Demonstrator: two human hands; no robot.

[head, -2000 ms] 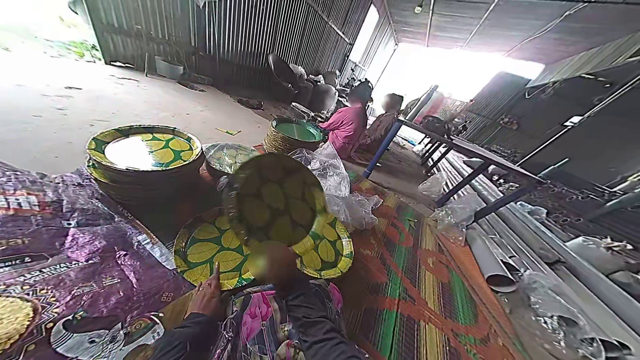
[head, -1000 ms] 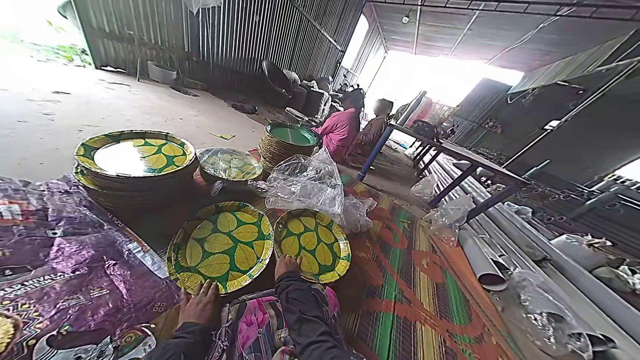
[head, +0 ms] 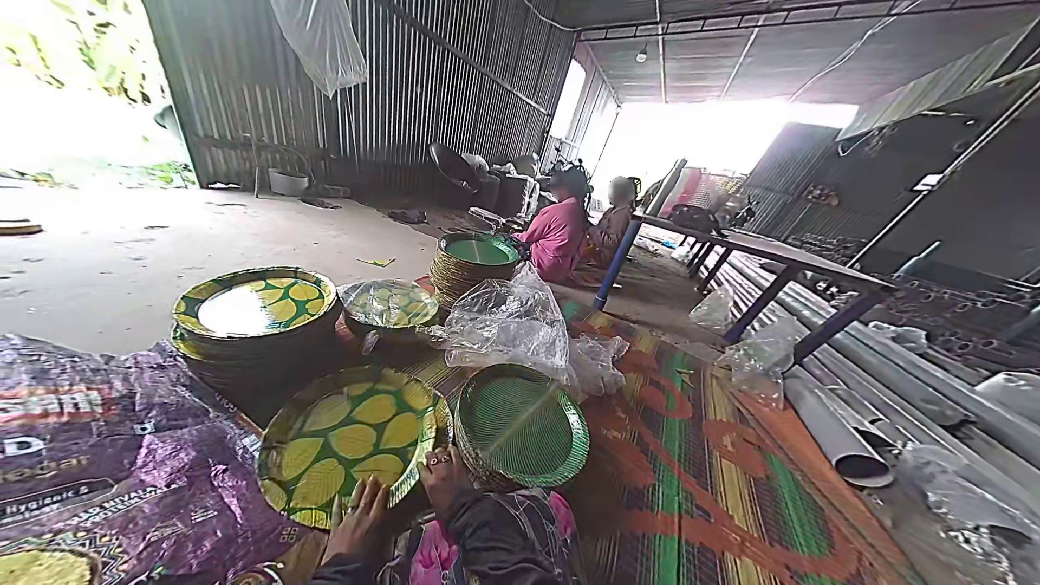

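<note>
Before me lies a round plate patterned with yellow leaves on green (head: 349,439). My left hand (head: 360,516) rests on its near rim with the fingers spread. At the plate's right edge, my right hand (head: 445,479) has its fingers bent against the rim; whether they pinch it I cannot tell. Just right of that hand stands a stack of plates with a plain green, ribbed plate (head: 524,426) on top. A taller stack of leaf-patterned plates (head: 256,302) is behind on the left, with a smaller leaf-patterned stack (head: 390,304) beside it.
Clear plastic bags (head: 516,325) lie behind the green stack. Farther back are another green-topped stack (head: 478,250) and two seated people. A purple printed sack (head: 138,455) spreads at left. A patterned mat (head: 691,471), a table (head: 772,256) and long pipes (head: 845,455) are at right.
The right-hand stack showed a yellow-leaf top a second ago and now shows plain green. My right hand has moved left to the leaf plate's edge. The dark plate held up two seconds ago is no longer raised.
</note>
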